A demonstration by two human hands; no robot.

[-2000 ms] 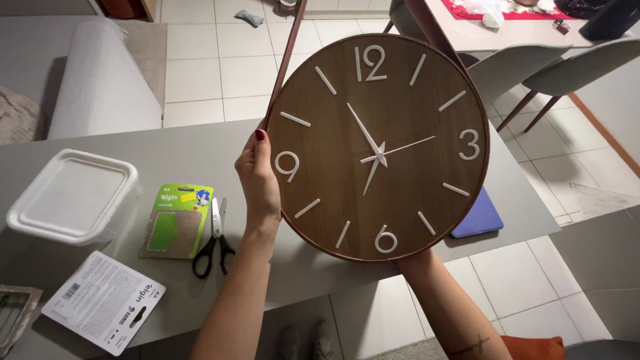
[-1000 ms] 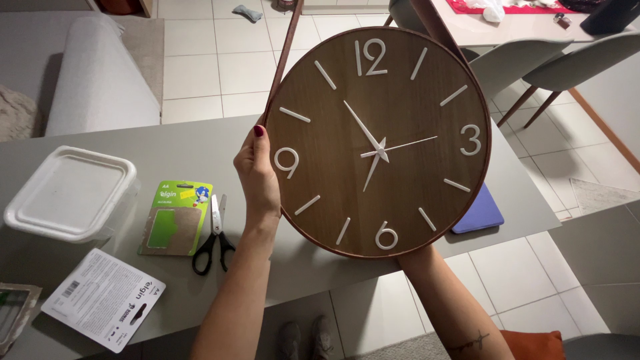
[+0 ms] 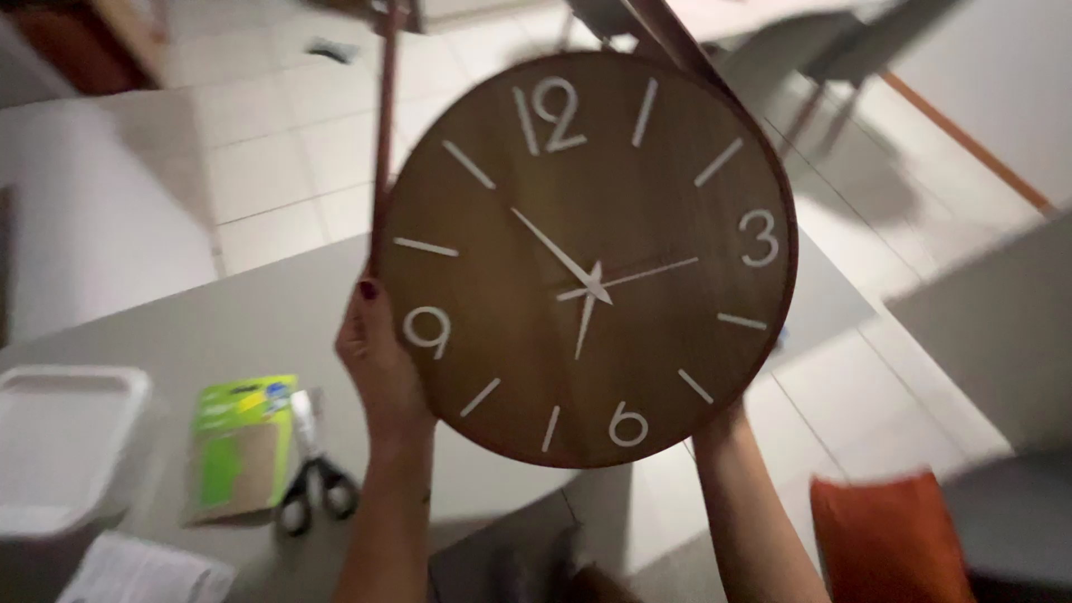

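A round wall clock point(image 3: 586, 260) with a brown wood-look face, pale numerals and pale hands is held up facing me above a grey table. A brown strap rises from both its sides. My left hand point(image 3: 377, 352) grips the clock's left rim, its thumb at the edge and its other fingers behind. My right hand point(image 3: 720, 419) is at the lower right rim, mostly hidden behind the clock. Left of my left forearm, black-handled scissors point(image 3: 316, 477) lie beside a green and brown battery package point(image 3: 243, 452). The view is blurred.
A lidded white plastic container point(image 3: 67, 444) and a white printed card point(image 3: 146, 569) lie on the grey table point(image 3: 201, 306) at left. Beyond are a tiled floor and grey chairs point(image 3: 779, 67). Something orange point(image 3: 892, 536) is at the lower right.
The view has shifted and the clock now looks slightly tilted. The blue thing on the table at its right is now nearly hidden behind it. Both hands keep their hold.
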